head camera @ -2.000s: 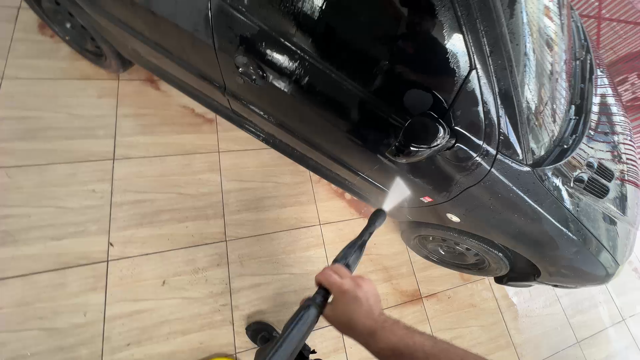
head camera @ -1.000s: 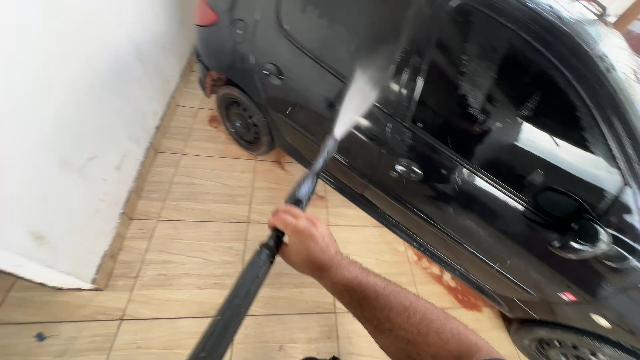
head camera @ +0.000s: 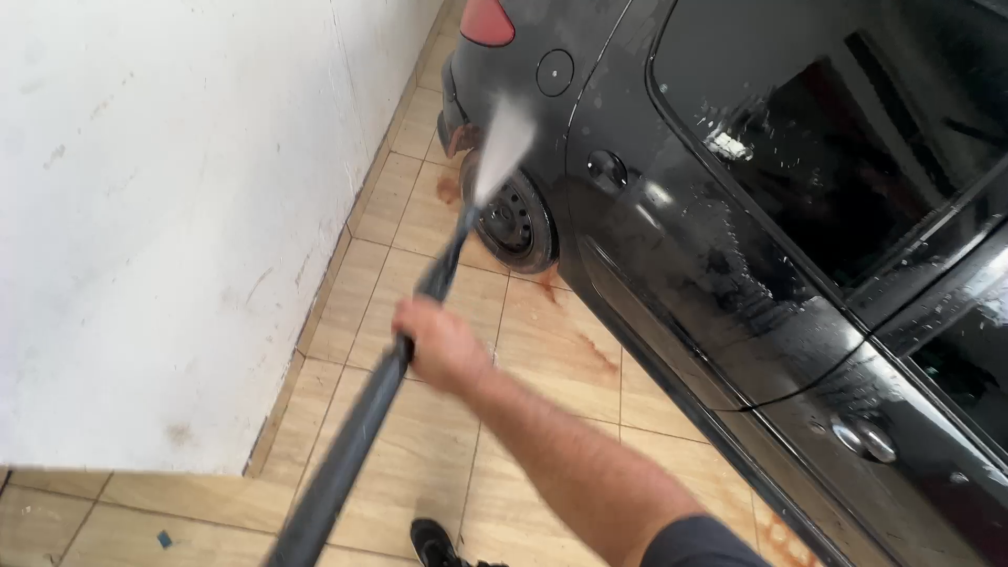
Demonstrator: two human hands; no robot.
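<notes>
My right hand (head camera: 445, 346) is closed around the dark lance of a pressure washer (head camera: 346, 453), which runs up from the bottom edge. White water spray (head camera: 504, 146) fans from its tip onto the rear side of a black car (head camera: 669, 236), just above the rear wheel (head camera: 516, 220). The car's door panels and windows are wet. The lance's lower end is cut off by the frame, and my left hand is out of sight.
A white wall (head camera: 173, 197) stands left of the car, with a tiled floor (head camera: 409, 441) between them. Reddish-brown stains (head camera: 594, 354) mark the tiles beside the car. A black shoe (head camera: 431, 543) shows at the bottom edge.
The spray has gone from the front door area, across the side, to above the rear wheel. The view has shifted toward the car's rear. My right hand has kept hold of the lance.
</notes>
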